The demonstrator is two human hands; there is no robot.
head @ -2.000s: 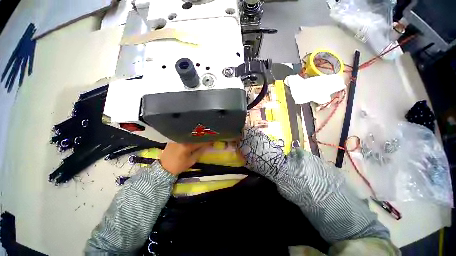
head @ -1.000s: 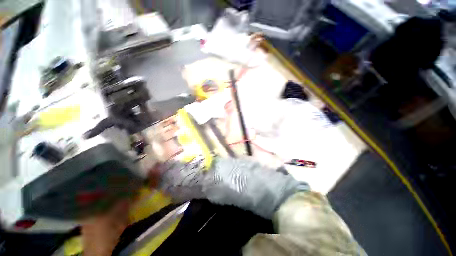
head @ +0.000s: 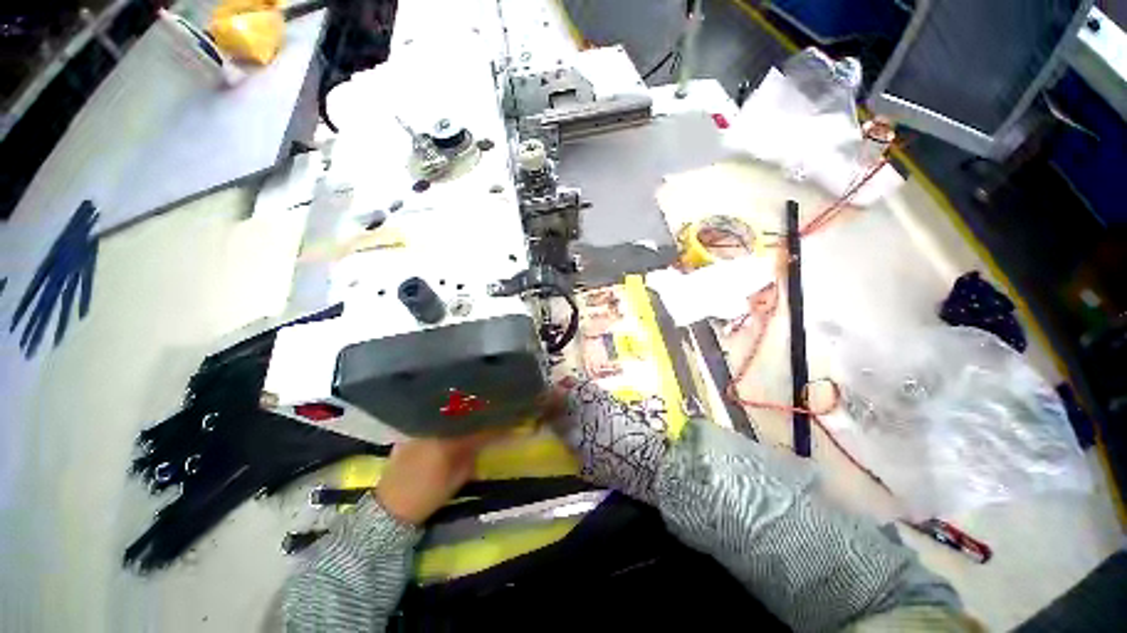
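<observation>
The white sewing machine head with its dark grey end cover [head: 439,371] stands in the middle and hides the needle. My left hand [head: 426,474] is bare, its fingers under the cover's lower edge. My right hand [head: 606,433], in a white covering with dark scribble lines, is at the cover's right edge, fingertips hidden. What either hand holds cannot be seen. The yellow-covered work surface [head: 494,552] lies below the hands with black straps [head: 371,493] across it. A black strap pile [head: 235,433] with silver rings fans out at left.
At right lie a long black strip [head: 796,334], a yellow tape roll [head: 722,237], an orange-red cord [head: 772,406], red-and-dark snips [head: 954,539] and a clear plastic bag [head: 1007,427]. More dark strips [head: 59,278] lie far left. A yellow object [head: 249,30] is at the back left.
The view swung right and blurred, then came back to the machine, now showing more of the background. Both hands remain at the machine's end cover.
</observation>
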